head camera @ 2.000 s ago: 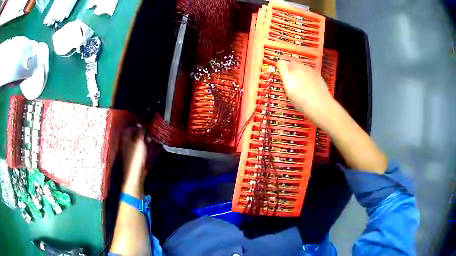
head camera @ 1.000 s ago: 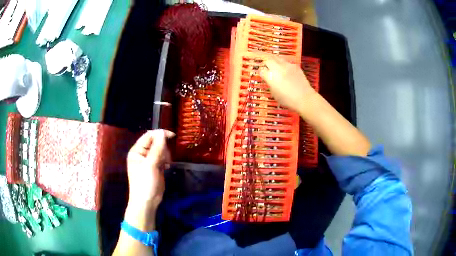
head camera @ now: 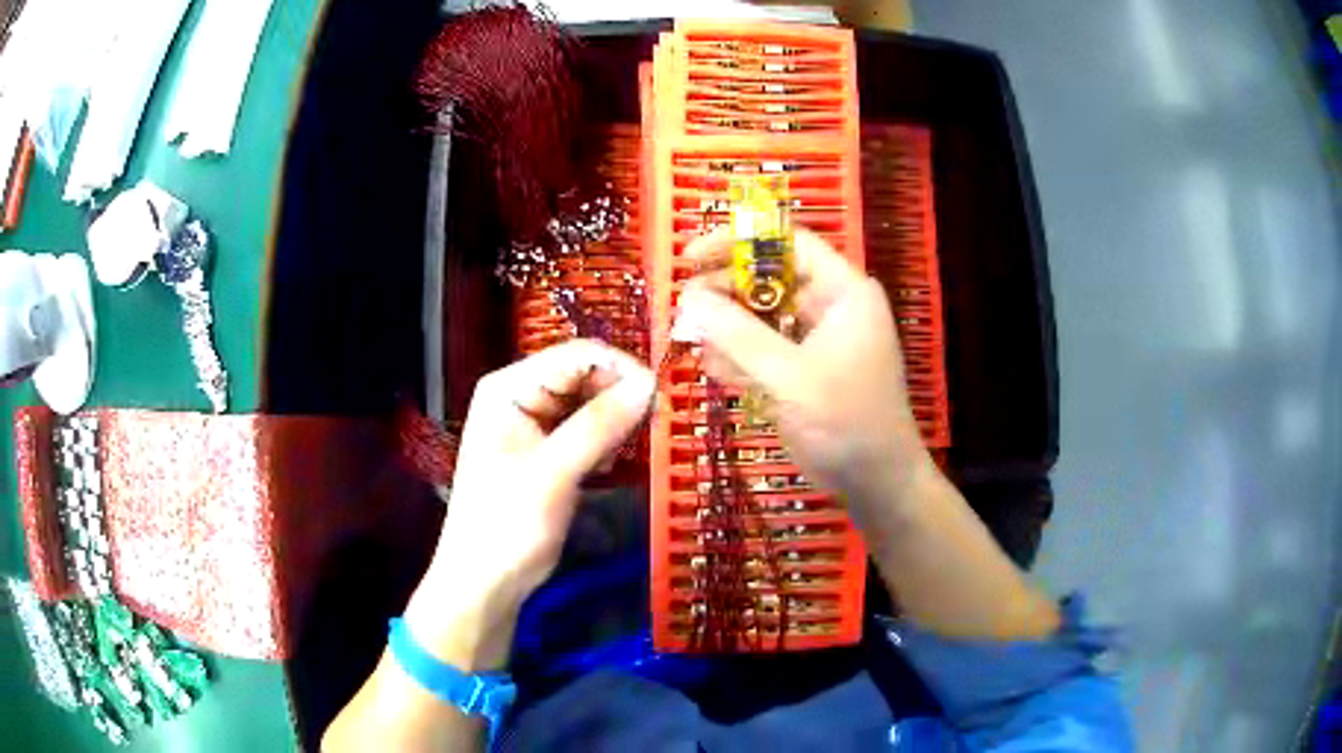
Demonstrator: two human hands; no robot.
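Note:
My right hand (head camera: 824, 353) holds a yellow circuit board (head camera: 762, 243) upright above the orange slotted rack (head camera: 758, 574). A small coil shows at the board's lower end. My left hand (head camera: 537, 456) is at the rack's left edge, thumb and fingertips pinched together close to my right fingers. Whether a thin wire is between them is too blurred to tell. The rack holds rows of boards, with dark-red wires (head camera: 721, 544) lying along its lower part. It rests over the black bin (head camera: 1030, 280).
A bundle of dark-red wires (head camera: 508, 103) with white plugs is in the bin's left part. On the green bench (head camera: 236, 353) at left are pink-red bubble wrap (head camera: 199, 515), small green circuit boards (head camera: 133, 669) and white pieces. Grey floor (head camera: 1177, 368) lies at right.
My right hand has lifted the yellow board out of the rack's upper part. My left hand has come from the bench side, right to the rack's edge, near my right hand.

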